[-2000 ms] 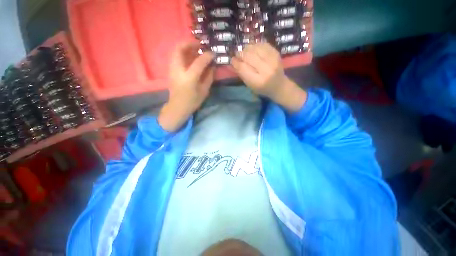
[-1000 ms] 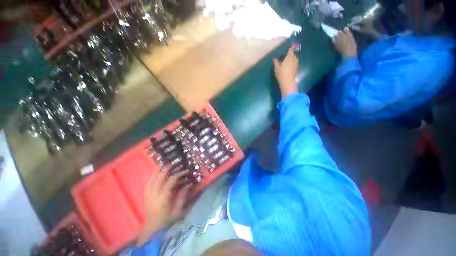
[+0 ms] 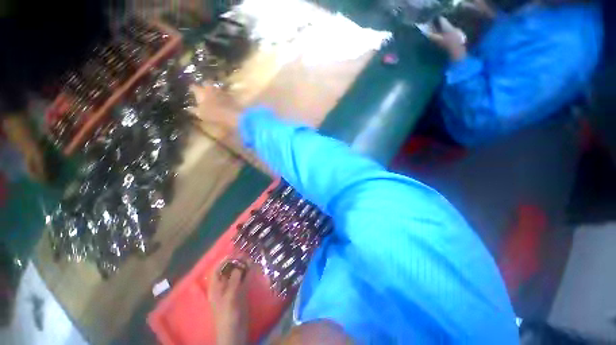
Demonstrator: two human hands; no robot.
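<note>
My left hand (image 3: 229, 296) is over the red tray (image 3: 182, 310), with a small dark metal fitting (image 3: 233, 269) at its fingertips. My right hand (image 3: 215, 106) is stretched out to the right edge of the heap of black-and-silver parts (image 3: 125, 175) on the board. Its fingertips are blurred against the parts, so I cannot tell if it holds one. Rows of assembled pieces (image 3: 277, 236) lie in the right part of the red tray, partly hidden by my right sleeve.
A further red tray of parts (image 3: 121, 94) stands behind the heap. A small white label (image 3: 161, 288) lies beside the near tray. Crumpled white sheets (image 3: 317, 30) lie at the far end of the board. A small pink thing (image 3: 390, 59) is on the green bench. Another blue-jacketed worker (image 3: 520, 74) is at right.
My right hand has moved from the green bench at right, across the board, to the heap at left. My left hand is raised over the tray, with a dark fitting now visible in it. The view has shifted.
</note>
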